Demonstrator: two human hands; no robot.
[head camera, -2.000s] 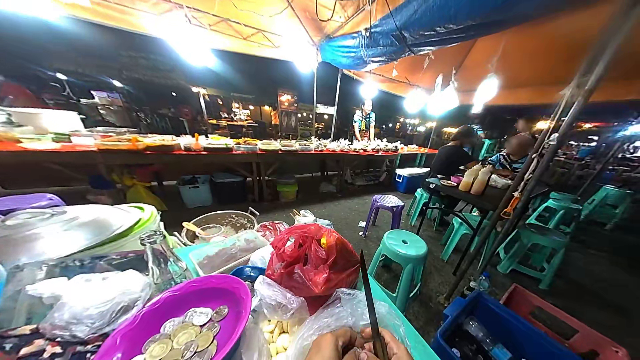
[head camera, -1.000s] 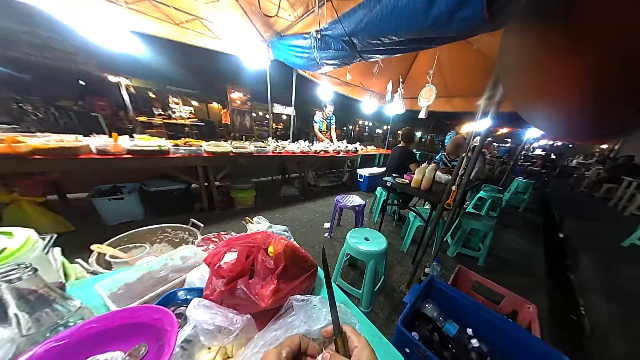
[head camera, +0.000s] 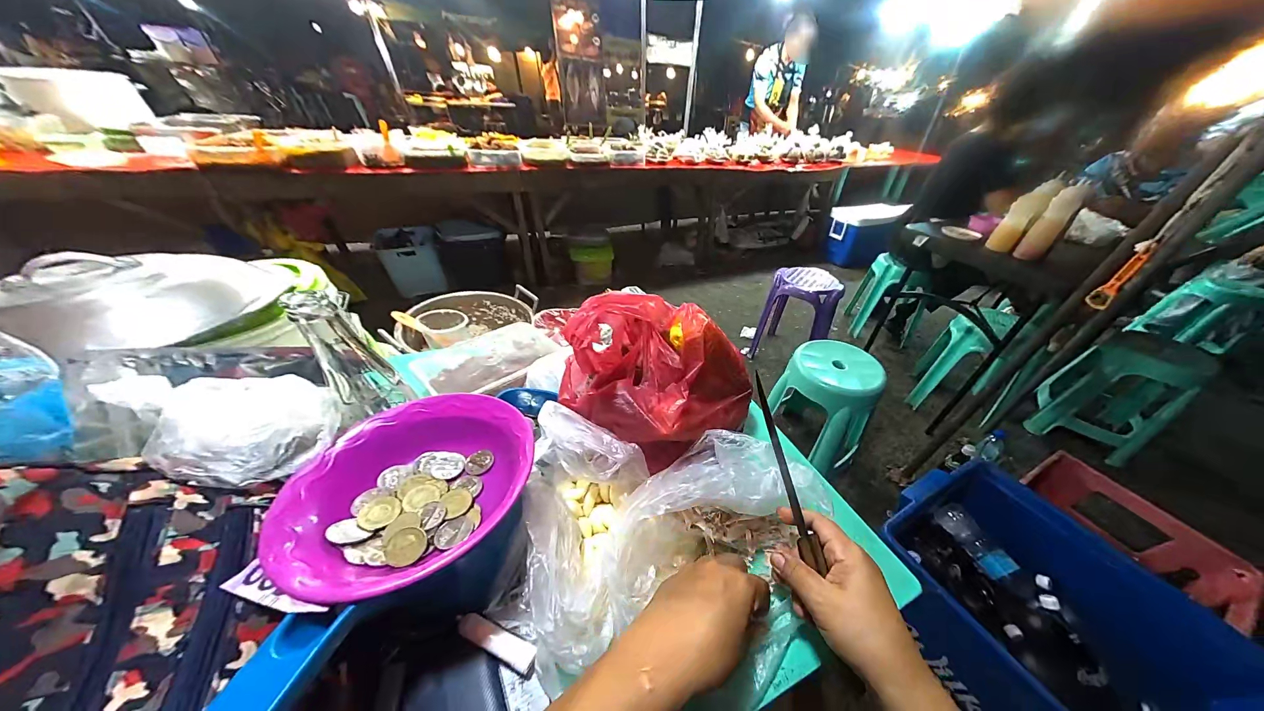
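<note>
My right hand (head camera: 839, 592) grips the handle of a knife (head camera: 783, 459), its narrow dark blade pointing up. Beside it, my left hand (head camera: 696, 617) is curled with the fingertips hidden, so what it holds cannot be seen. Both are over a clear plastic bag (head camera: 711, 494) with papery peelings in it. Left of that, another clear bag holds peeled garlic cloves (head camera: 590, 506). A red plastic bag (head camera: 652, 370) stands behind them. At the left, a purple plastic bowl (head camera: 296, 538) of coins rests on a blue container.
The teal tabletop (head camera: 874, 538) ends beside a blue crate (head camera: 1086, 602) of bottles. Beyond are a teal stool (head camera: 834, 385) and a purple stool (head camera: 802, 286). A glass jug (head camera: 341, 346) and a lidded pot (head camera: 128, 296) stand at the left. A person (head camera: 775, 84) is behind the long food table.
The view has swung left and down since a second ago, bringing the coin bowl fully into view. The knife stays in my right hand, blade up.
</note>
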